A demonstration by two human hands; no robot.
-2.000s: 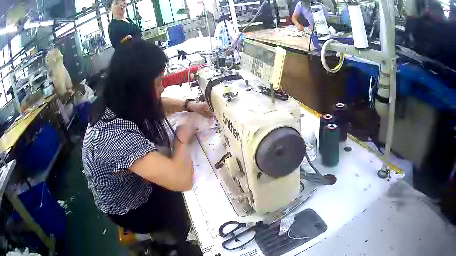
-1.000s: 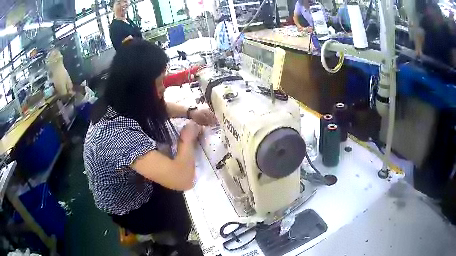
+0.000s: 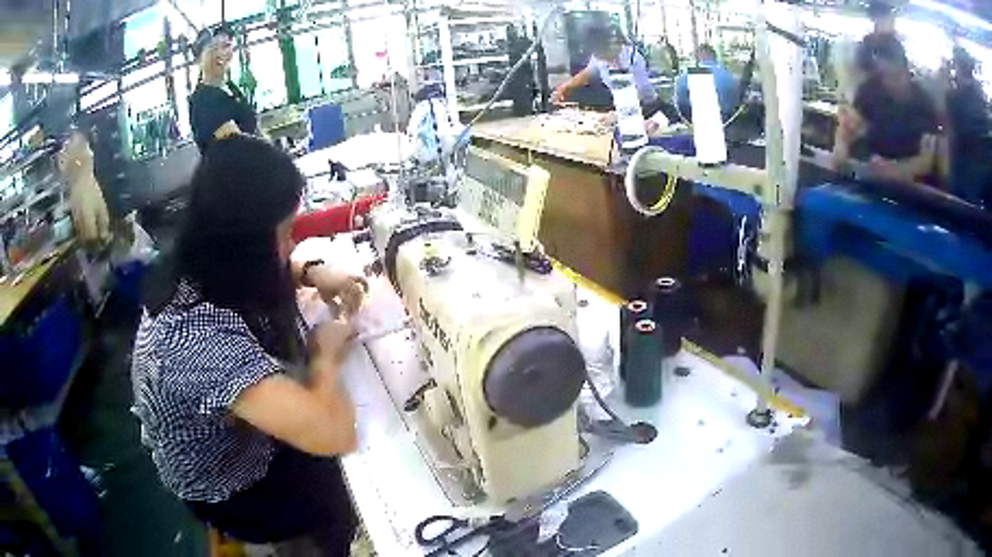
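Neither of my hands is in view. Nearest in front stands a cream industrial sewing machine [image 3: 479, 294] with a dark round handwheel [image 3: 534, 375]. Black-handled scissors [image 3: 441, 531] lie at the near end of the table, beside a flat dark tray or pad [image 3: 596, 524]. Dark green and black thread cones [image 3: 643, 364] stand behind the machine. A seated person in a checked top [image 3: 207, 381] has both hands near the needle end, over pale fabric [image 3: 375, 310]; the grip is too blurred to tell.
A control panel [image 3: 500, 194] rises behind the machine. A pale thread stand pole [image 3: 775, 250] holds white cones [image 3: 705, 114]. A person in dark clothes stands [image 3: 221, 107] at back left. Other people are at the tables behind. Blue cloth [image 3: 870, 245] hangs at right.
The view has swung right and up, so the machine and table sit lower and further left. More people show at back right. The seated person's hands have shifted slightly.
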